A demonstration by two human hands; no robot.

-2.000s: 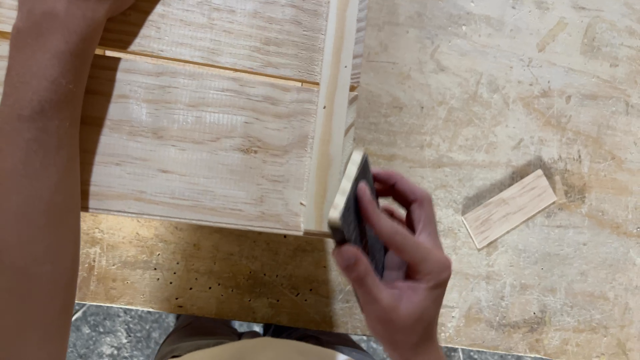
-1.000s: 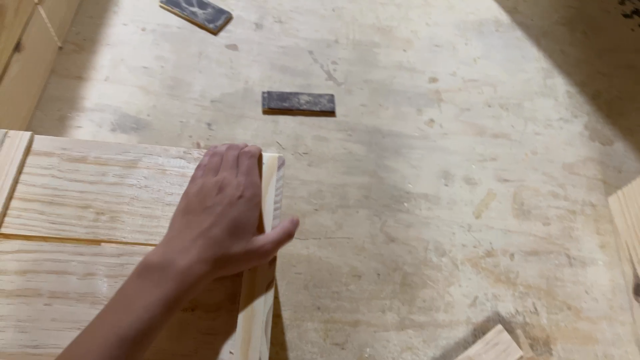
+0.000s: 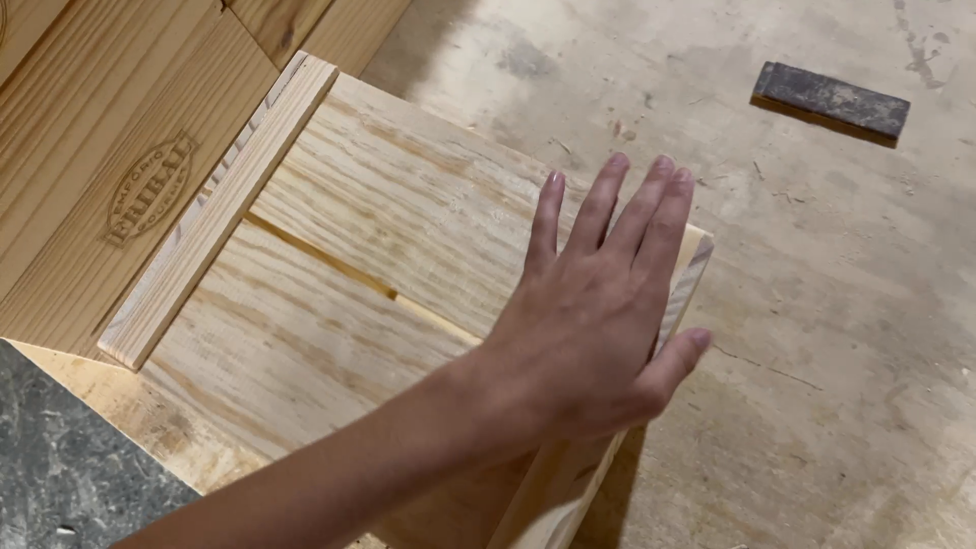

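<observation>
My left hand [image 3: 595,320] lies flat with fingers apart on a pale pine panel [image 3: 412,191], at its right end. The hand covers part of the end batten [image 3: 564,488], and the thumb sticks out past the outer edge. Two boards make up the panel, with a narrow gap between them. A second batten [image 3: 229,206] crosses its left end. My right hand is out of the frame.
A dark sanding block [image 3: 831,103] lies on the worn plywood worktop [image 3: 801,305] at the upper right. Wooden pieces with a burnt-in mark [image 3: 69,213] stand against the panel's left side. Grey floor [image 3: 69,457] shows at lower left.
Two seconds ago my right hand held a sanding block at the panel's right end; now that hand is out of view. The view has shifted a lot.
</observation>
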